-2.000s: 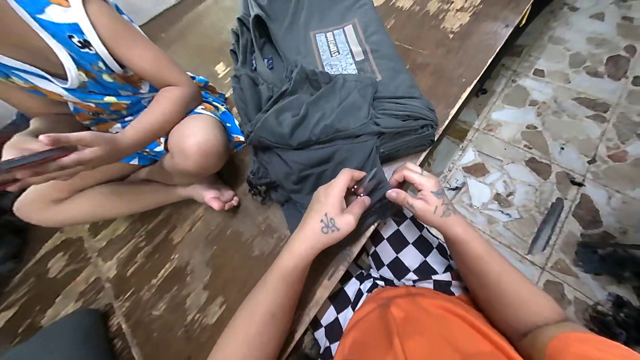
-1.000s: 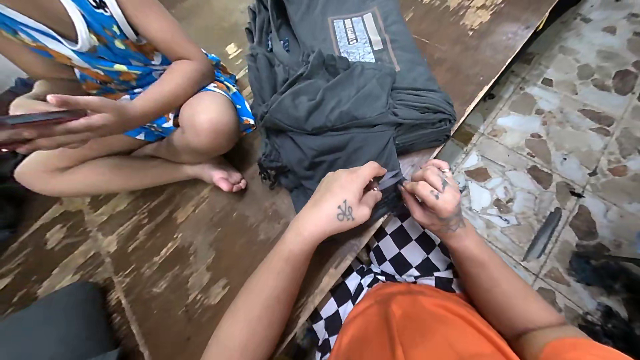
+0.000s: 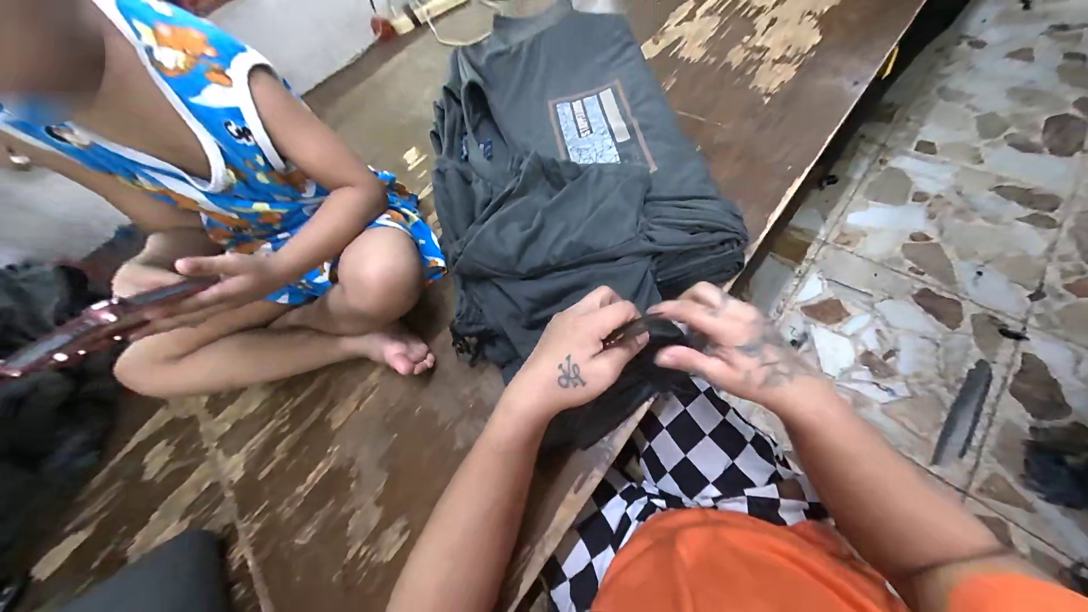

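A stack of dark grey shirts (image 3: 544, 212) lies folded on the worn wooden platform, the top one bearing a light blue print. At its near edge my left hand (image 3: 586, 353) is closed on a small dark tool with a blade, which looks like thread snippers (image 3: 627, 330); its shape is partly hidden by my fingers. My right hand (image 3: 731, 340) pinches a dark grey fabric edge (image 3: 667, 348) between thumb and fingers, just right of the tool. The cloth under both hands hangs at the platform's edge, above my checkered trousers.
To the left a person (image 3: 280, 204) sits cross-legged on the wooden platform (image 3: 340, 476), holding a phone-like device (image 3: 102, 323). Dark cloth (image 3: 51, 425) lies behind that person's leg. A dark grey object (image 3: 161, 578) is at the bottom left. The stone-tiled floor (image 3: 935, 255) lies lower right.
My right hand's fingers have spread from a tighter curl at the cloth. The blade that showed between my hands one second ago is now mostly hidden.
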